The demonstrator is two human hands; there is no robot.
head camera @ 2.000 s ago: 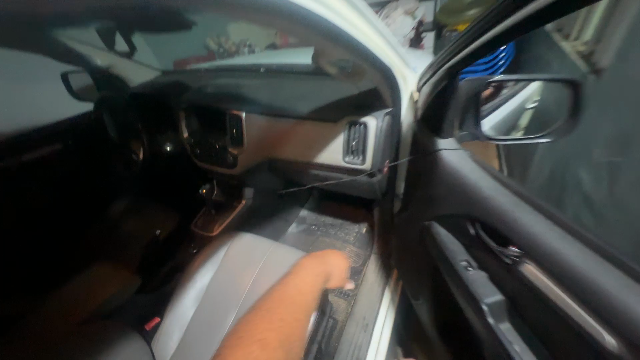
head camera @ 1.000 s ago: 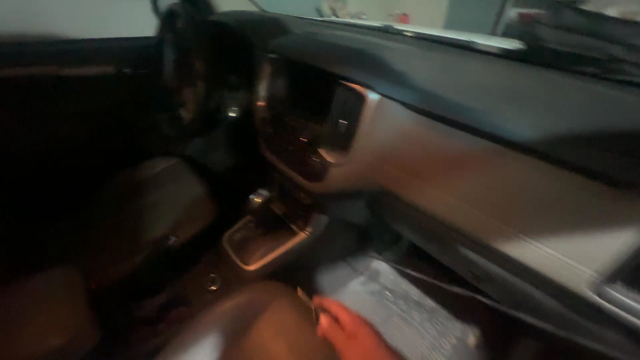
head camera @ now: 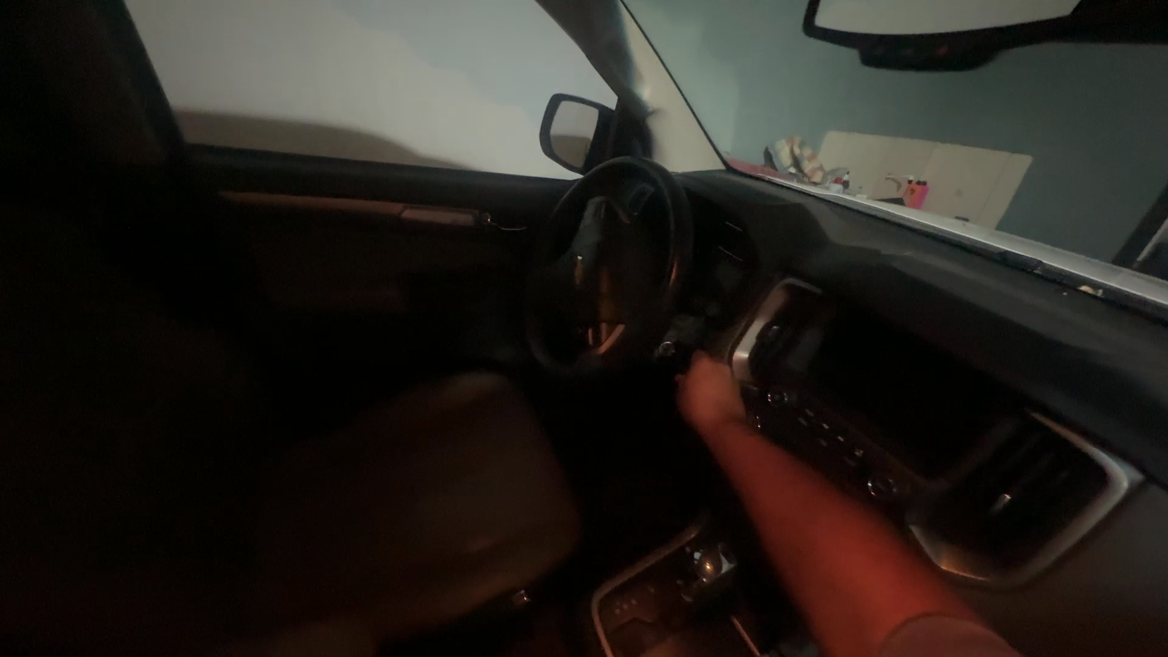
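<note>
My right hand (head camera: 710, 388) reaches across the cabin from the lower right, its fingers beside the ignition switch (head camera: 668, 349) at the steering column. The fingertips are dark and partly hidden, so whether they hold a key cannot be told. Just left of the hand stands the black steering wheel (head camera: 680, 265). The centre console's control panel (head camera: 821, 433) is close to the right of my wrist. Below the forearm sits the gear selector (head camera: 710, 561). My left hand is out of view.
The driver's seat (head camera: 429, 484) fills the lower left in deep shadow. A dark centre screen (head camera: 922, 392) and an air vent (head camera: 1013, 484) lie right of the arm. The rear-view mirror (head camera: 940, 14) hangs at the top. Beyond the windscreen, bottles (head camera: 915, 193) stand near a pale board.
The view has moved from outside the open passenger door into the cabin. My right hand, low by the passenger seat a second ago, is now at the steering column.
</note>
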